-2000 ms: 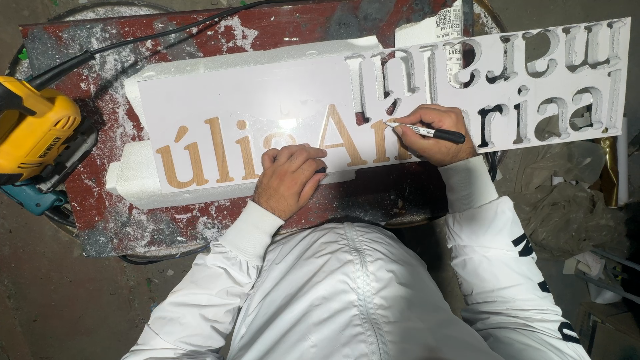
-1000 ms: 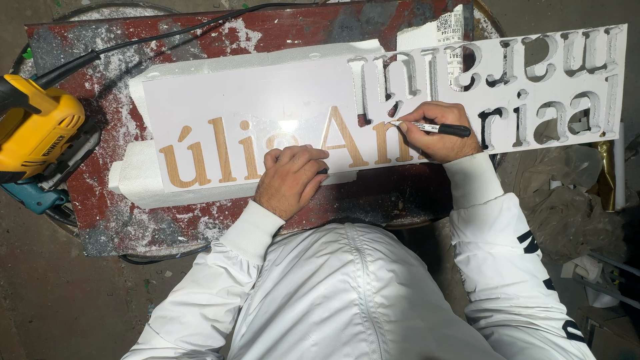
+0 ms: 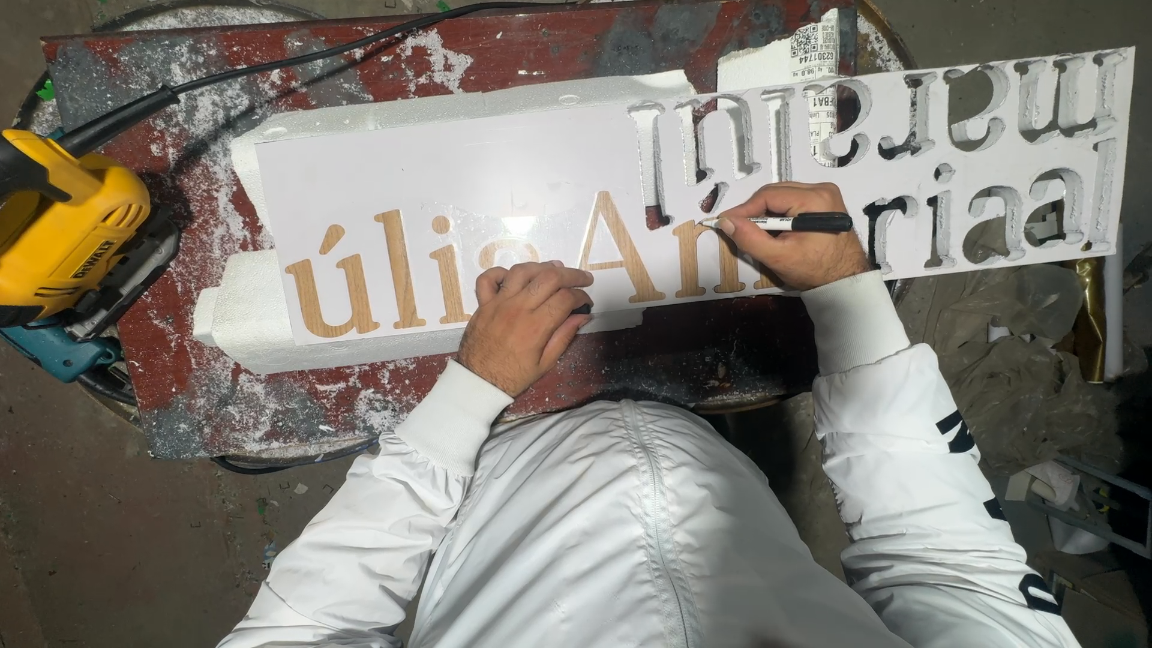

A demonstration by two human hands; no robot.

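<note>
My right hand (image 3: 796,236) grips a black-and-white marker (image 3: 805,222), its tip at the top left of a wood-grain letter n (image 3: 691,261). My left hand (image 3: 525,324) rests on the white sheet (image 3: 387,171), partly over a letter, with a small black thing, perhaps the marker's cap, by its fingers. Wood-grain letters, such as the A (image 3: 643,279) and the l (image 3: 400,270), lie along the sheet's lower part. The sheet's right part has letter-shaped cut-outs with rough edges. White foam pieces (image 3: 252,337) lie beneath the sheet.
A yellow DeWalt power tool (image 3: 67,225) and a teal tool (image 3: 67,351) are at the left. A black cable (image 3: 297,61) crosses the worn red board (image 3: 171,378), which carries white crumbs. Clear plastic sheeting (image 3: 1017,387) and a gold roll (image 3: 1091,333) lie at the right.
</note>
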